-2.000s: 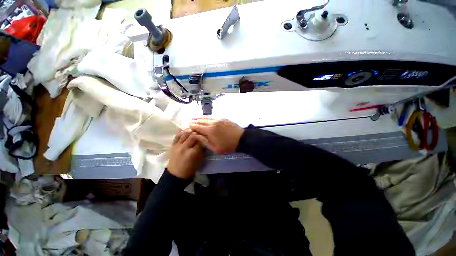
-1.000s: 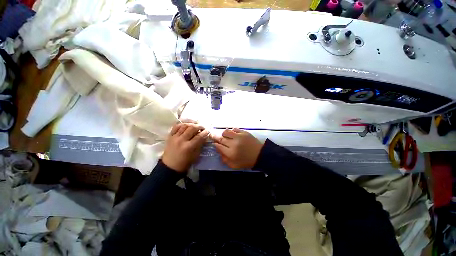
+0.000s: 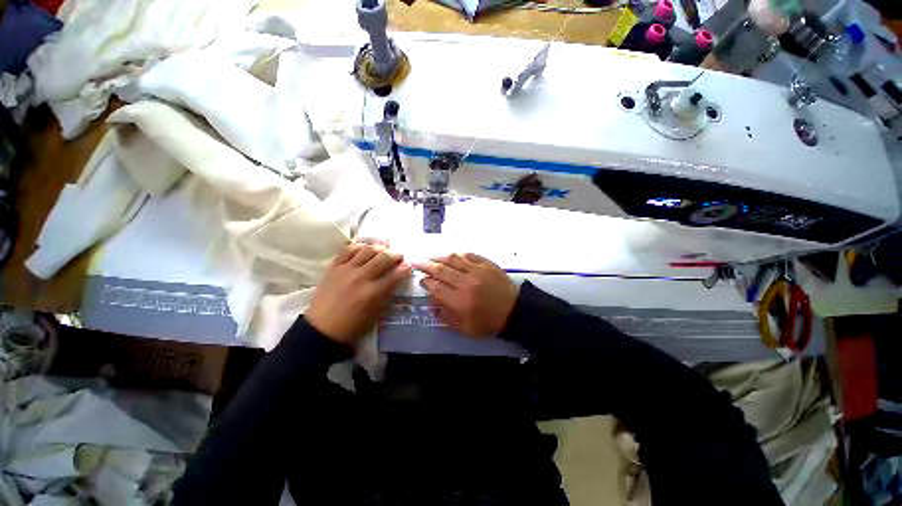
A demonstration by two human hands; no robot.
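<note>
Cream fabric (image 3: 267, 222) lies bunched left of the needle and runs under my left hand. My left hand (image 3: 358, 289) pinches its edge at the front of the machine bed. My right hand (image 3: 469, 295) is just right of it, fingertips together at the same edge, almost touching the left fingertips. The presser foot (image 3: 433, 213) is a little beyond my fingertips, and the fabric edge I hold is in front of it. Whiter cloth (image 3: 213, 104) lies behind the cream fabric. The fingertips hide how many layers are held.
The white sewing machine head (image 3: 593, 128) spans the back. Red and yellow scissors (image 3: 785, 314) hang at the right end. A grey ruler strip (image 3: 633, 326) edges the table. Pale cloth heaps lie low left (image 3: 94, 425) and low right (image 3: 781, 415). Thread cones (image 3: 656, 38) stand behind.
My right hand has come off the left hand and moved right, its fingertips now beside the left ones. The view has shifted, showing the thread cones behind the machine.
</note>
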